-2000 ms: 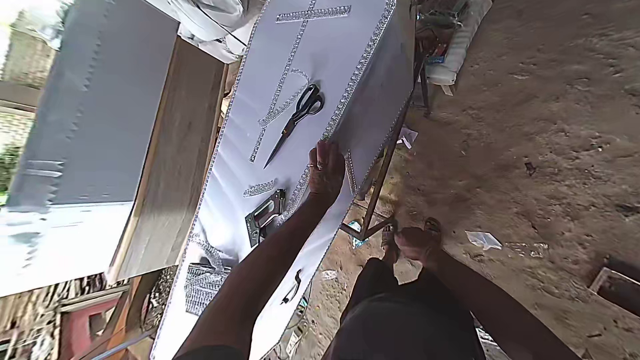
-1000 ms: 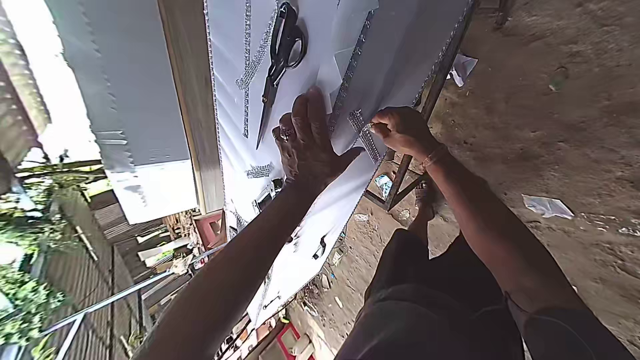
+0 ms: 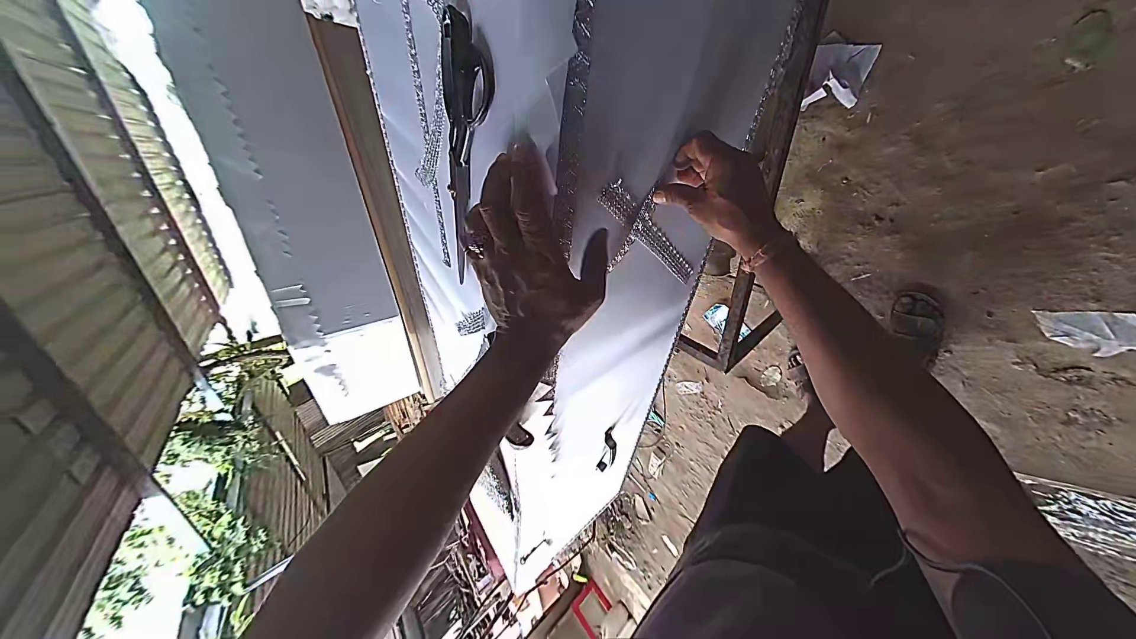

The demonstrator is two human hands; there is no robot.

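A white, fabric-covered coffin [image 3: 612, 355] with silver braid along its edges lies before me. My left hand [image 3: 532, 253] rests on its top, fingers spread, beside the ridge trim. On the near side panel, two strips of silver trim [image 3: 666, 248] cross each other; my right hand [image 3: 719, 191] pinches the upper end of the slanting one between thumb and finger. Black-handled scissors [image 3: 461, 115] lie past my left fingers, next to a loop of thin silver braid [image 3: 430, 146]. A short trim piece [image 3: 470, 321] sits by my left wrist. My left forearm hides part of the top.
A black curved handle [image 3: 608, 451] is on the coffin's lower end. Beyond stands a grey-white panel [image 3: 266, 160] with a wooden board [image 3: 364, 169]. A metal stand [image 3: 732, 328] supports the coffin. Plastic scraps [image 3: 839, 71] litter the dirt floor near my sandalled foot [image 3: 917, 315].
My right hand has come up from beside my legs to the trim on the side panel. My left hand has gone from the coffin's edge to flat on its top. The view has moved closer.
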